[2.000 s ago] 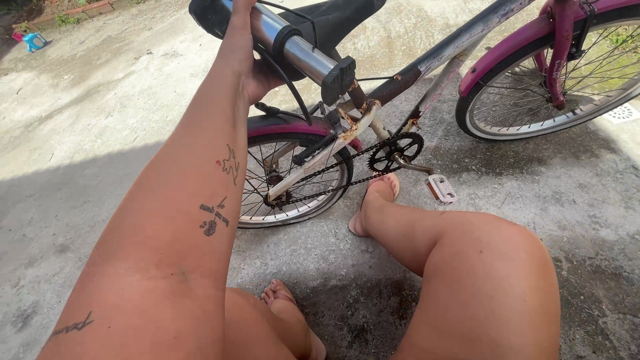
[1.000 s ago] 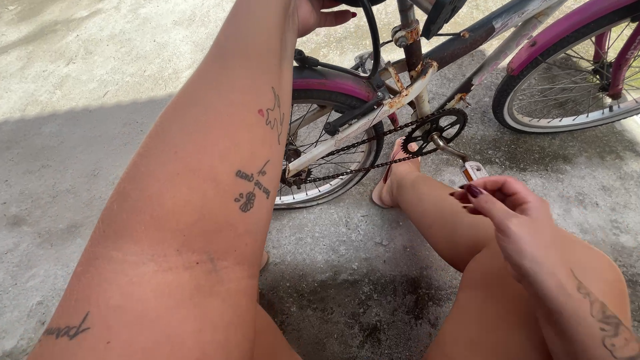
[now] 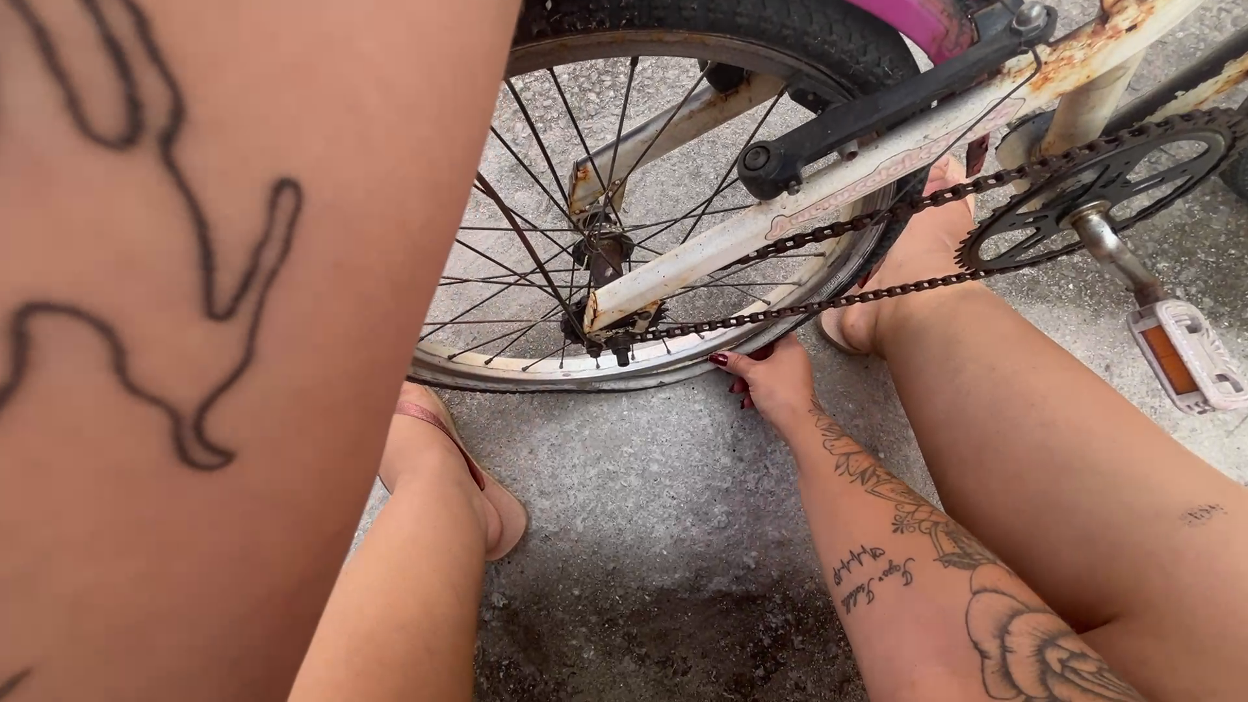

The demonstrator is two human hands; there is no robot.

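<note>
My right hand (image 3: 775,378) pinches the lower edge of the rear bicycle tire (image 3: 673,372), thumb against its side, at the rim near the ground. The tire looks flattened there beside the silver rim (image 3: 526,369). Above my hand runs the rusty chain (image 3: 829,310), from the rear hub to the black chainring (image 3: 1063,210). The white chainstay (image 3: 702,253) has rust patches. My left arm, raised close to the camera, fills the left side; its hand is outside the frame, so what it holds is hidden.
A white pedal (image 3: 1185,356) with an orange reflector hangs at the right. A black kickstand (image 3: 829,146) lies along the frame. My sandalled feet stand on the concrete ground (image 3: 624,487) on either side of my right arm. Part of a pink fender (image 3: 916,19) shows above.
My right hand has moved from beside the pedal down to the rear tire and taken hold of its edge. My left hand has gone out of view. The view is now much closer to the rear wheel.
</note>
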